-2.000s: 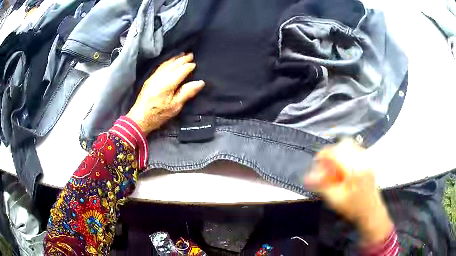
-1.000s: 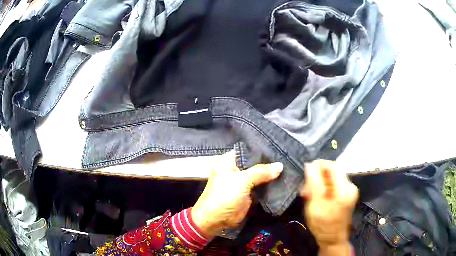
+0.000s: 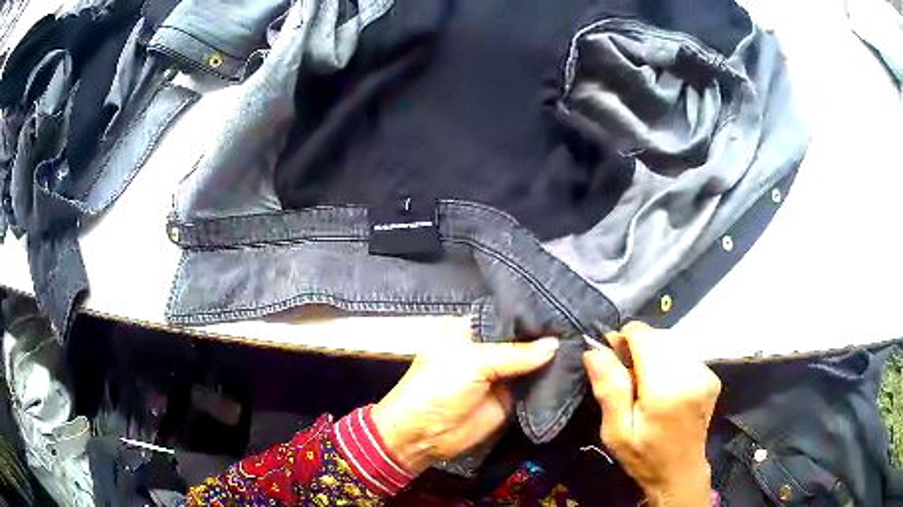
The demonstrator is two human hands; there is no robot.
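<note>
A black-grey denim jacket (image 3: 465, 109) lies open on the table, its dark inside up and its neck edge toward me. The grey collar (image 3: 327, 277) spreads along the table's front edge, with a small black label (image 3: 404, 230) at the neck band. My left hand (image 3: 451, 396) grips the collar near its right end, thumb on top. My right hand (image 3: 653, 401) pinches at the band's right corner beside it; fingers are bent close together. No tool shows clearly in it. The collar tip hangs over the table edge between the hands.
Other denim garments (image 3: 129, 109) lie piled on the white table (image 3: 129, 287) at the left. Dark garments (image 3: 812, 426) lie below the table edge at the right, and a pale grey one (image 3: 45, 386) at the lower left. A bit of cloth shows at the top right.
My left hand has left the jacket's inside and taken hold of the collar, which now folds over the table edge. My right hand, earlier blurred, is at the band corner.
</note>
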